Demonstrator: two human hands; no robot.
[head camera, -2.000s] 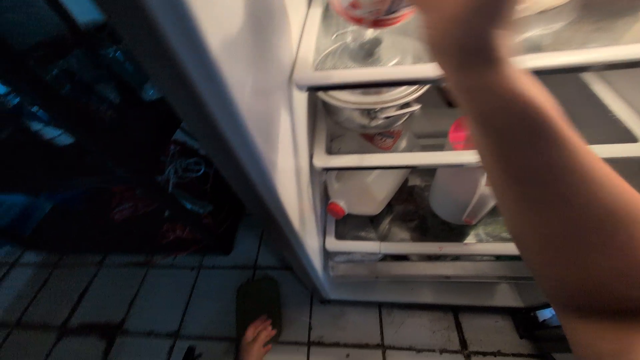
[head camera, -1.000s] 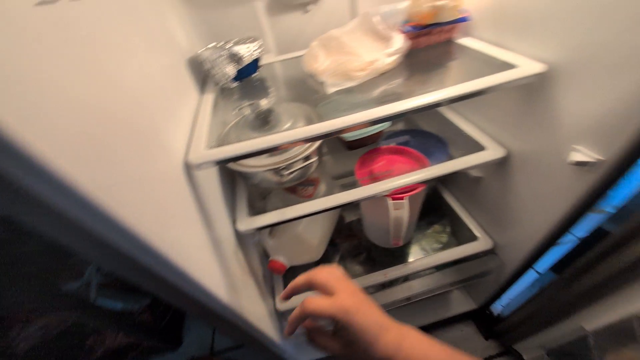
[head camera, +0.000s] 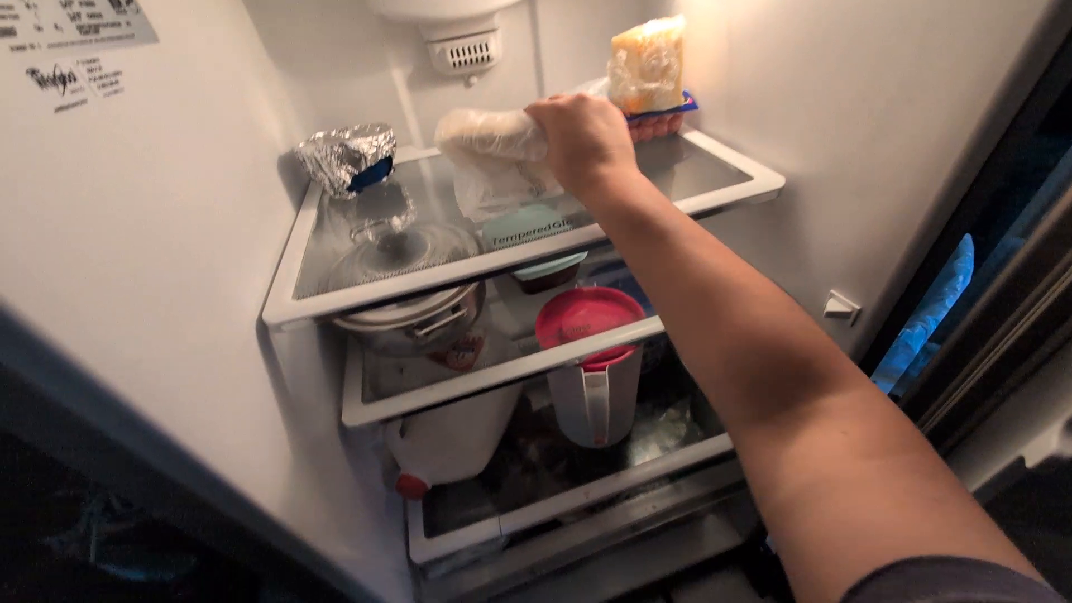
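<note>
My right hand (head camera: 586, 142) reaches in from the lower right over the fridge's top glass shelf (head camera: 729, 172). Its fingers are closed on a clear plastic bag with pale flat contents (head camera: 494, 138), which look like tortillas. Behind the hand, a wrapped yellowish wedge (head camera: 649, 67) rests on a blue-edged pack of sausages (head camera: 657, 126). A foil-covered item with a blue part (head camera: 347, 159) sits at the shelf's left. My left hand is out of view.
Below stand a lidded glass pot (head camera: 410, 310), a container with a mint lid (head camera: 548, 268) and a pitcher with a pink lid (head camera: 595, 402). A red-capped jug (head camera: 461, 435) lies on its side. The fridge's side walls flank the shelves.
My right hand has moved up from in front of the lower shelves to the top shelf and taken hold of the plastic bag. The view has shifted up into the fridge.
</note>
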